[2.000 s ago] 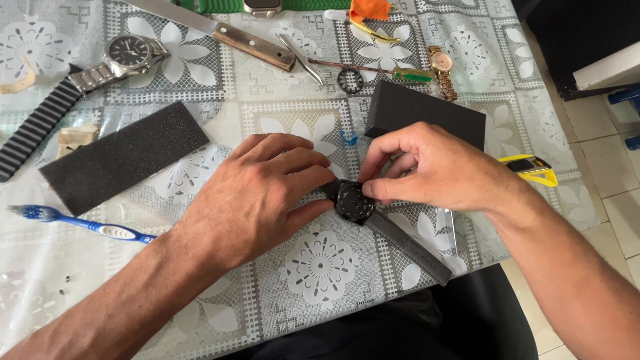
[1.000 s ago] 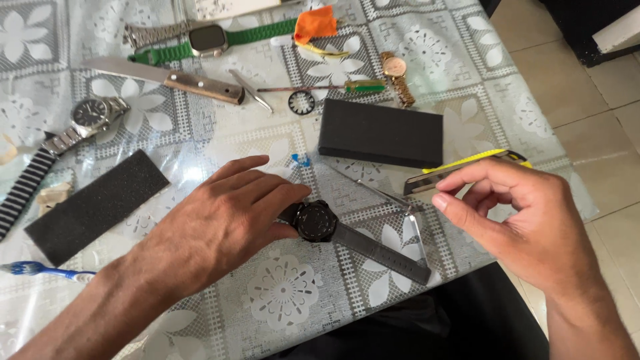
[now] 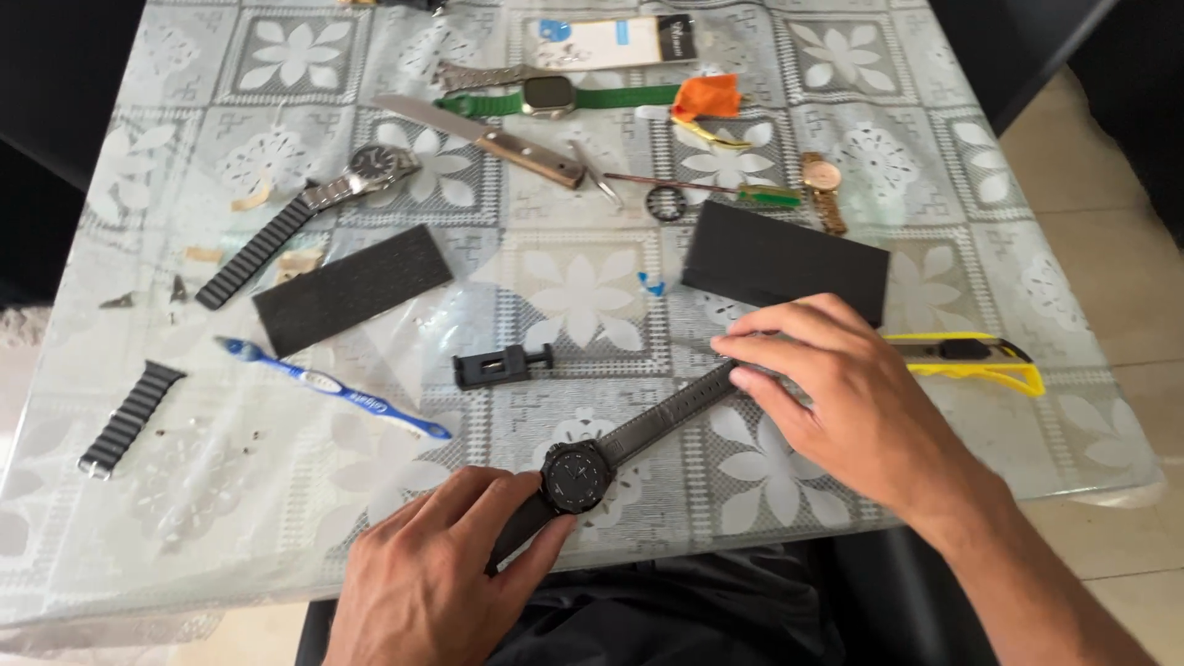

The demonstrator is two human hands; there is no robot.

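A black wristwatch (image 3: 575,477) with a dark strap lies near the table's front edge. My left hand (image 3: 449,555) grips its lower strap beside the case, thumb on one side and fingers on the other. The other strap half (image 3: 668,414) stretches up and right to the fingertips of my right hand (image 3: 823,398). Those fingertips are close together at the strap's end; whether they pinch it or a thin tool beside it, I cannot tell. Just above the watch rests a black plastic clamp-like holder (image 3: 502,365). A yellow utility knife (image 3: 971,356) lies partly behind my right hand.
Black blocks (image 3: 786,259) (image 3: 353,289) lie right and left. A blue toothbrush (image 3: 333,388), a detached strap piece (image 3: 132,419) and a steel watch (image 3: 375,168) are left. Farther back are a wooden-handled knife (image 3: 532,155), green-handled screwdriver (image 3: 768,194), green-strapped smartwatch (image 3: 548,95) and gold-coloured watch (image 3: 821,176).
My right hand has come back to the strap's end from beside the watch. The strap now slants up to the right instead of down. The view has shifted, showing more of the table's left.
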